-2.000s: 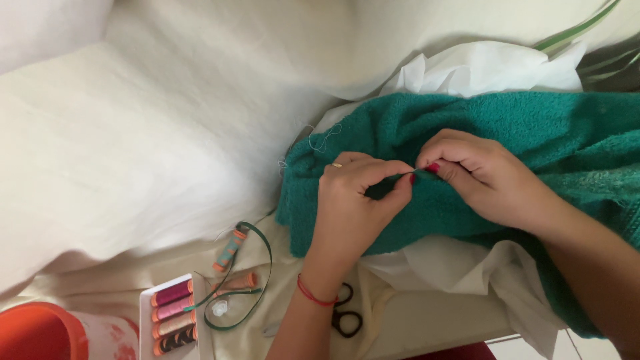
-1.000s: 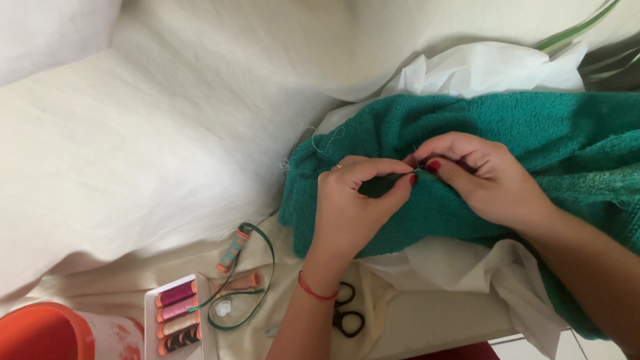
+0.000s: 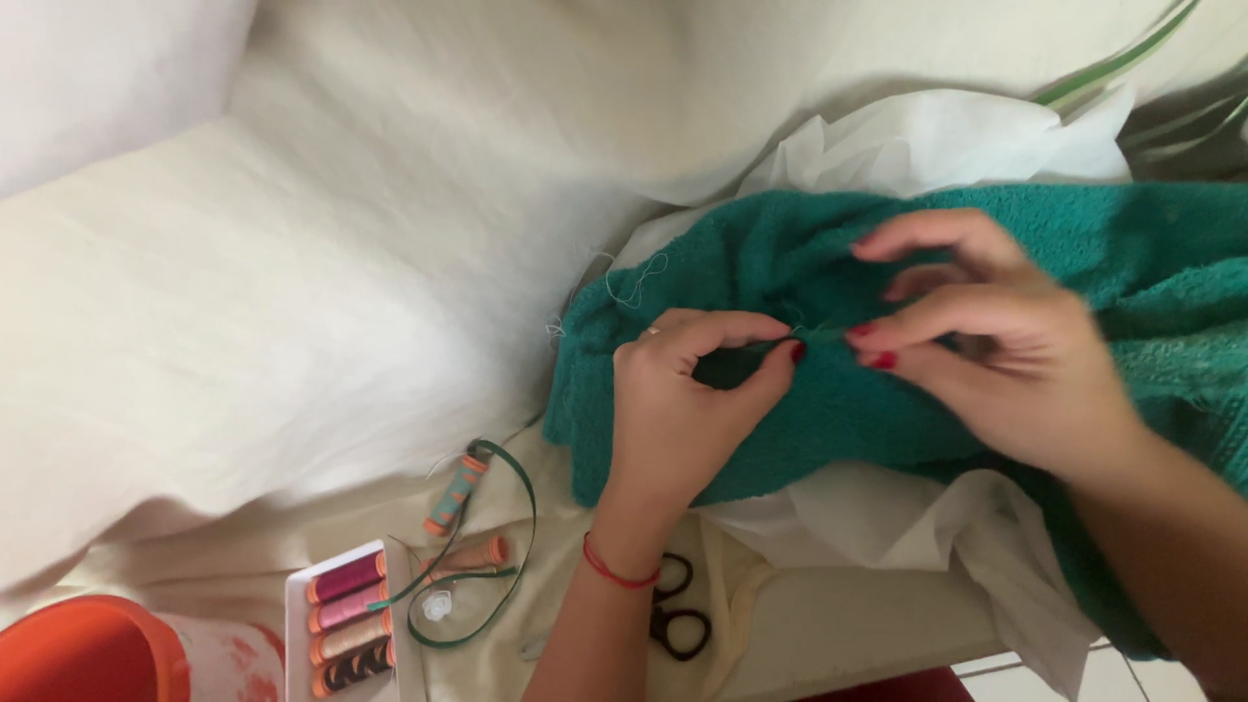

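Green knitted or terry fabric lies in folds across the right half of the view, with white cloth above and below it. My left hand is over the fabric, thumb and forefinger pinching a thin, pale thread-like strand. Just to its right, my right hand has thumb and forefinger together at the strand, its other fingers spread and slightly blurred. Whether a needle is there cannot be told. Loose white thread curls on the fabric's left part.
At lower left, a white tray holds several thread spools beside an orange-rimmed container. A green ribbon, a teal spool, a brown spool and black-handled scissors lie near my left forearm. Green leaves show at top right.
My right hand has moved slightly away from my left, and its fingers have spread. Before, both hands' fingertips were close together at the fabric. My left hand has stayed nearly in place.
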